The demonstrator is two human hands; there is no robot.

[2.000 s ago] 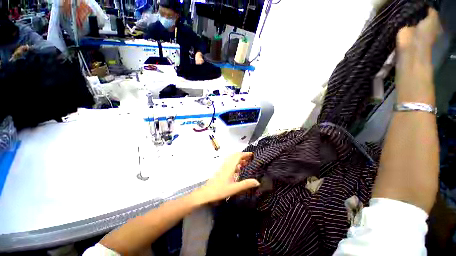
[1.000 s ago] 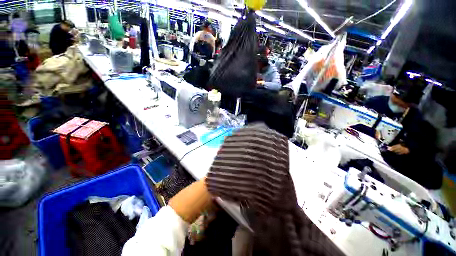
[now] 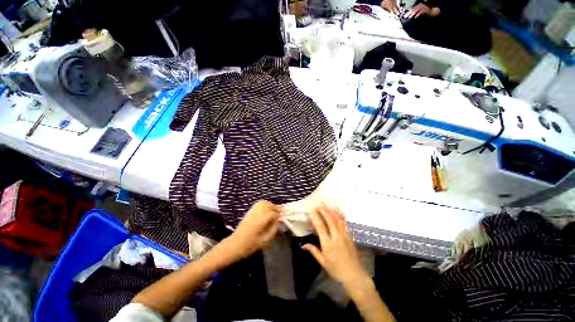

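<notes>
A dark striped garment piece [image 3: 271,132] lies spread on the white machine table, left of the sewing machine [image 3: 454,126]. Cream fabric [image 3: 299,220] joins its lower edge at the table's front edge. My left hand [image 3: 255,227] is closed on the cream fabric at that edge. My right hand [image 3: 334,244] lies on the same cream fabric just to the right, its fingers bent over it and the thumb apart; its fingertips touch the fabric. The needle area is left of the machine head, to the right of the garment.
A striped cloth bundle [image 3: 511,270] hangs at the right table edge. A blue bin [image 3: 69,258] with striped and white pieces stands lower left, beside a red stool [image 3: 38,220]. Another machine [image 3: 75,78] and a bottle [image 3: 120,60] are at left. A person's hands [image 3: 406,9] show at top.
The striped piece, raised in my left hand a second ago, now lies flat on the table. Both hands are now at its cream edge. The view has turned back down to the table.
</notes>
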